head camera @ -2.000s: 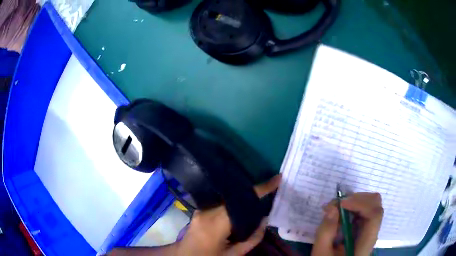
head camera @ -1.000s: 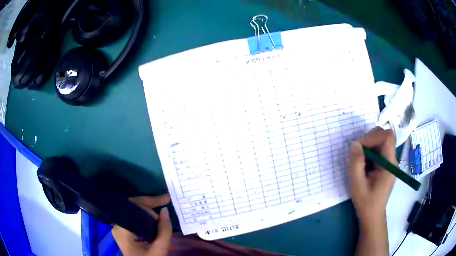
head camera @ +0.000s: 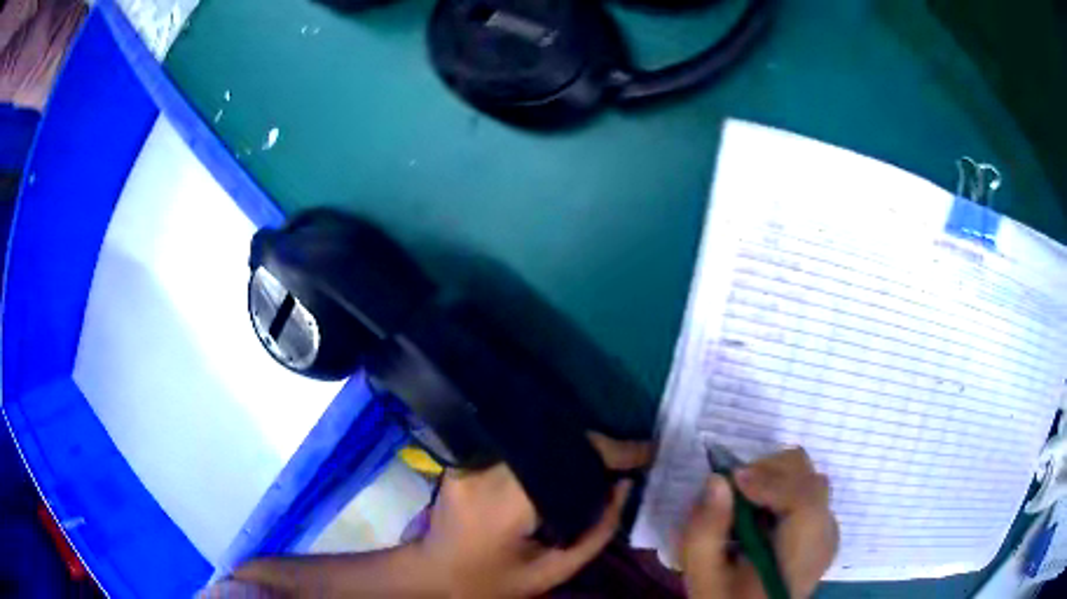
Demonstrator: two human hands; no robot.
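My left hand (head camera: 486, 527), at the bottom centre, is closed around the headband of black over-ear headphones (head camera: 451, 374). One ear cup with a shiny oval face and dark slot lies towards the blue bin's edge. My right hand (head camera: 766, 515) holds a dark green pen (head camera: 755, 538), its tip at the lower left part of the record sheet (head camera: 866, 386). The sheet is a white stack with a ruled table. A light blue binder clip (head camera: 972, 222) with wire handles is on its top edge. The lower edge of my right hand is cut off by the frame.
A large blue bin (head camera: 217, 158) with a white inside stands at the left. Another black pair of headphones (head camera: 532, 64) lies on the green bench (head camera: 339, 152) at the top. White items (head camera: 1053, 468) are at the right edge. A patch of fabric (head camera: 35, 47) shows at the top left.
Since one second ago the view has swung left, bringing the bin in fully. The pen has moved from the sheet's right side to its lower left. My left hand still holds the headphones.
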